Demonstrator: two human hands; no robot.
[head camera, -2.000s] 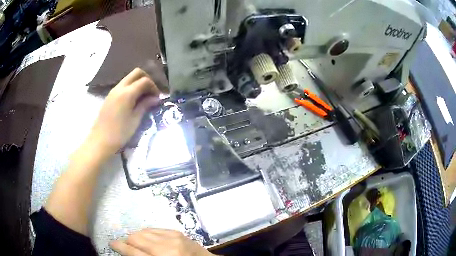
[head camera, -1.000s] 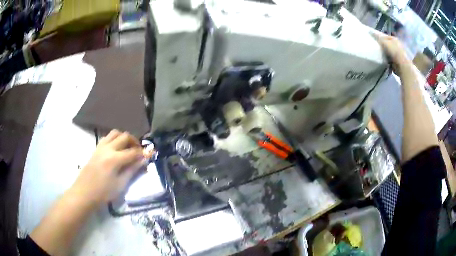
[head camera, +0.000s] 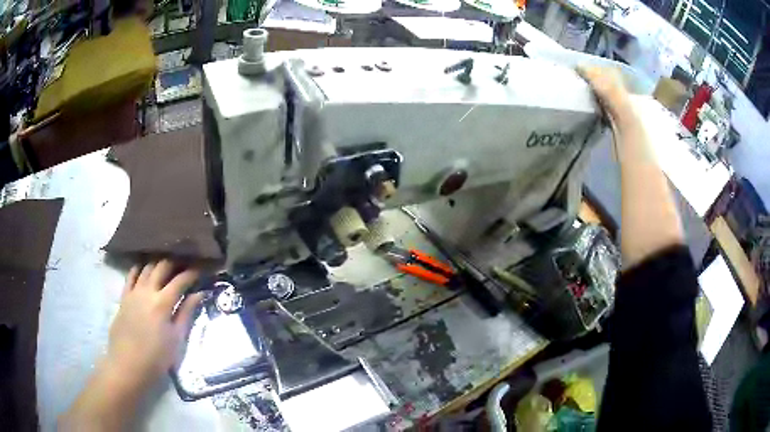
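The off-white sewing machine (head camera: 498, 126) stands across the middle. My left hand (head camera: 152, 308) is left of the needle area, fingers apart and slightly blurred, at the front edge of the dark brown cloth (head camera: 165, 198). Nothing shows held in it. Beside its fingertips are two round metal parts (head camera: 228, 299) and the bright slide plate (head camera: 221, 344). The metal folder (head camera: 308, 354) lies to their right. My right hand (head camera: 606, 89) reaches to the far right end of the machine head; its fingertips are hidden behind it, so its grip cannot be told.
Orange-handled snips (head camera: 425, 267) and a dark-handled screwdriver (head camera: 477, 291) lie on the bed. A parts tray with a clear bag (head camera: 601, 261) is right of them. A white bin with yellow and green bags (head camera: 515, 388) is below. Another brown cloth (head camera: 25, 278) lies far left.
The view has tilted up, showing more of the machine's top. My right hand has gone from the table's front edge to the machine's far right end. My left fingers have drawn off the round metal parts and spread.
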